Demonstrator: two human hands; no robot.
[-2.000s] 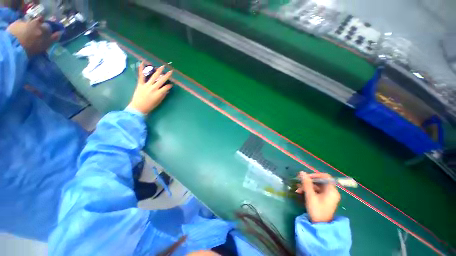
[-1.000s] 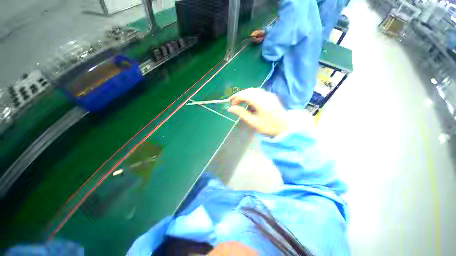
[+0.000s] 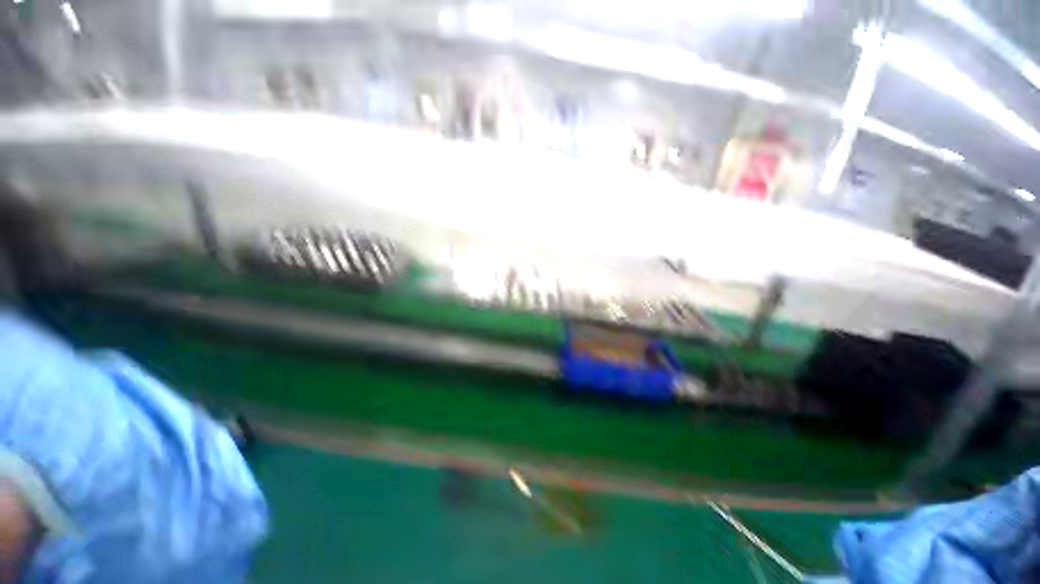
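Note:
The view is badly blurred. A dark patch (image 3: 462, 485), which looks like the black pad sheet, lies on the green bench (image 3: 354, 513). An amber sheet (image 3: 565, 508) lies to its right. A slim tool with a pale end (image 3: 520, 483) lies by the amber sheet. A thin pale strip (image 3: 753, 538) lies further right. A blue sleeve (image 3: 952, 542) enters at the lower right, with no hand visible. A large blue sleeve (image 3: 148, 479) fills the lower left, with blurred skin at the left edge; whose it is cannot be told. Neither of my hands can be made out.
The green belt (image 3: 422, 405) runs across beyond the bench. A blue bin (image 3: 616, 363) with orange-brown contents stands past it. Black stacked trays (image 3: 884, 376) and a slanting metal post (image 3: 969, 411) are at the right. Shiny trays (image 3: 331, 253) lie on the far side.
The view has swung left and up from the right end of the bench. The blue bin now shows near the middle. My right hand, earlier at the pale strip, has left the view.

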